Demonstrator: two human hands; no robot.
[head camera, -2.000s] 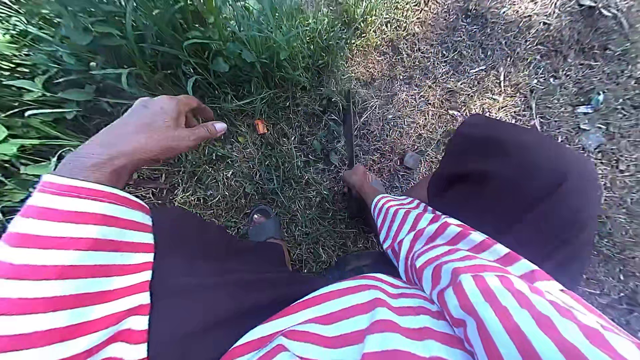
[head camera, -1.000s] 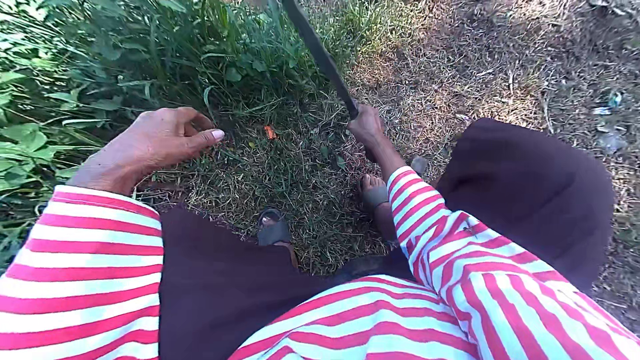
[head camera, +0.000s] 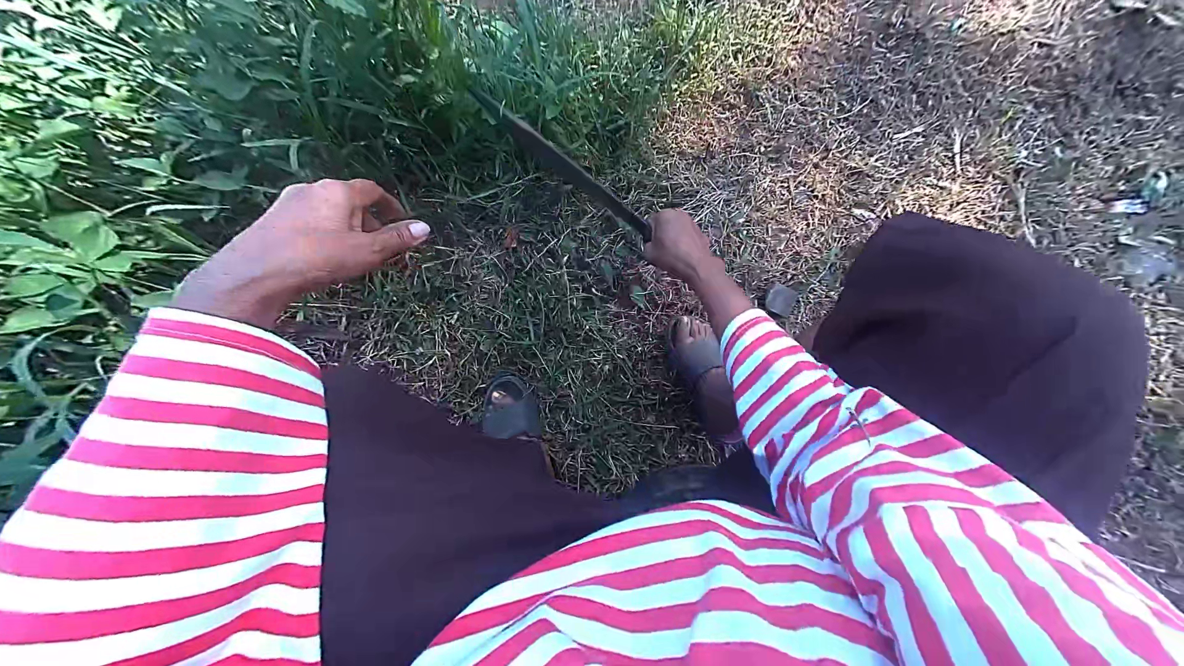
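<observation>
My right hand (head camera: 680, 245) is closed around the handle end of a long dark blade, which looks like a machete (head camera: 564, 166). The blade slants up and to the left, its far end among the tall green grass (head camera: 499, 65). On the left, my left hand (head camera: 324, 231) hangs over the edge of the leafy plants, fingers curled and thumb pointing right. Nothing shows in it, though its palm side is partly hidden. A small orange-brown scrap (head camera: 511, 239) lies on the short grass between my hands.
Broad-leaved weeds (head camera: 83, 240) grow thickly at the left. My sandalled feet (head camera: 511, 407) stand on short, partly dry grass. A grey stone (head camera: 781, 299) lies beside my right foot. Dry ground with bits of litter (head camera: 1128, 205) stretches to the right.
The blade pointed straight ahead two seconds ago, then up-left; now it slants further left, its far end in the grass. My right hand has moved up from near my feet. My left hand has barely moved.
</observation>
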